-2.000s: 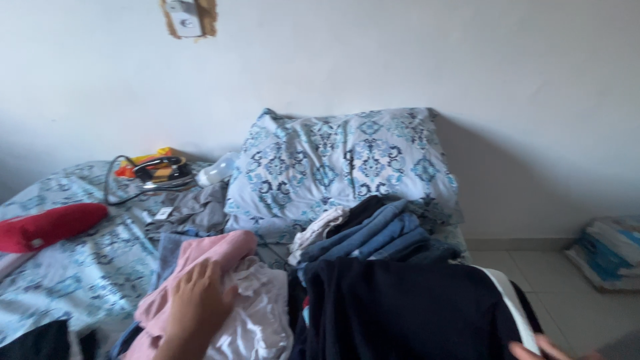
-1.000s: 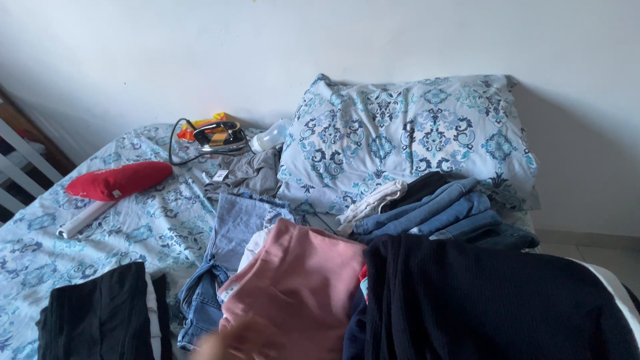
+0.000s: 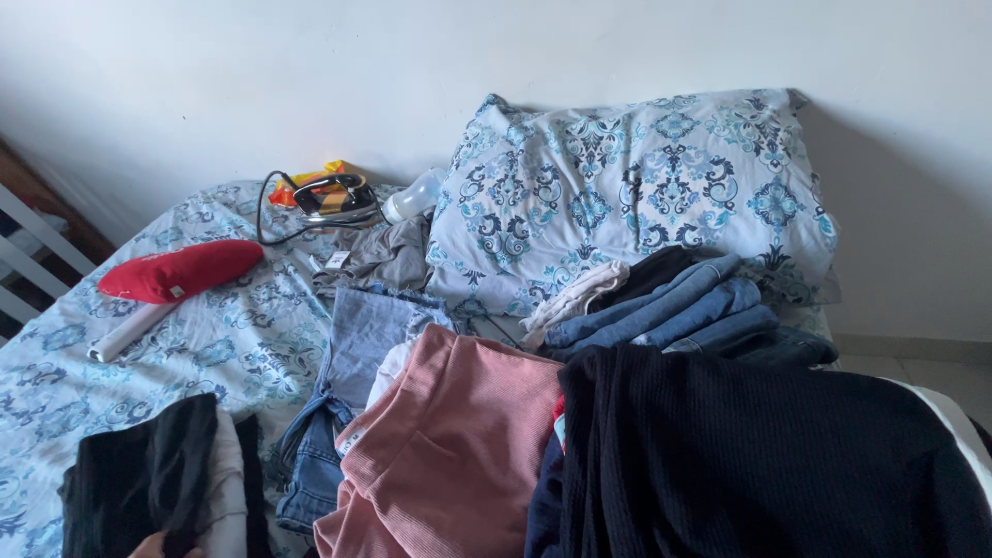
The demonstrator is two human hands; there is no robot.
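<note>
At the bottom left edge, part of my left hand (image 3: 155, 545) touches a folded black garment (image 3: 136, 473); most of the hand is cut off, and its grip is unclear. White cloth (image 3: 226, 480) shows beside the black fabric. My right hand is out of view. A pink ribbed garment (image 3: 457, 442) lies in the lower middle, partly over blue denim clothing (image 3: 356, 341). To its right, a dark ribbed garment (image 3: 744, 457) covers the near side of the heap. Folded jeans (image 3: 659, 310) rest behind it, next to white cloth (image 3: 577, 294).
A patterned pillow (image 3: 635, 178) leans against the wall. On the patterned bedsheet (image 3: 209, 356) are a clothes iron (image 3: 337, 198) with its cord, a clear bottle (image 3: 415, 198), a crumpled grey garment (image 3: 384, 252), a red cushion-like object (image 3: 182, 271) and a white roll (image 3: 132, 329).
My left hand was on the pink garment two seconds ago and is now at the black one. My right hand, earlier at the dark garment's right side, has left view. The view has shifted left.
</note>
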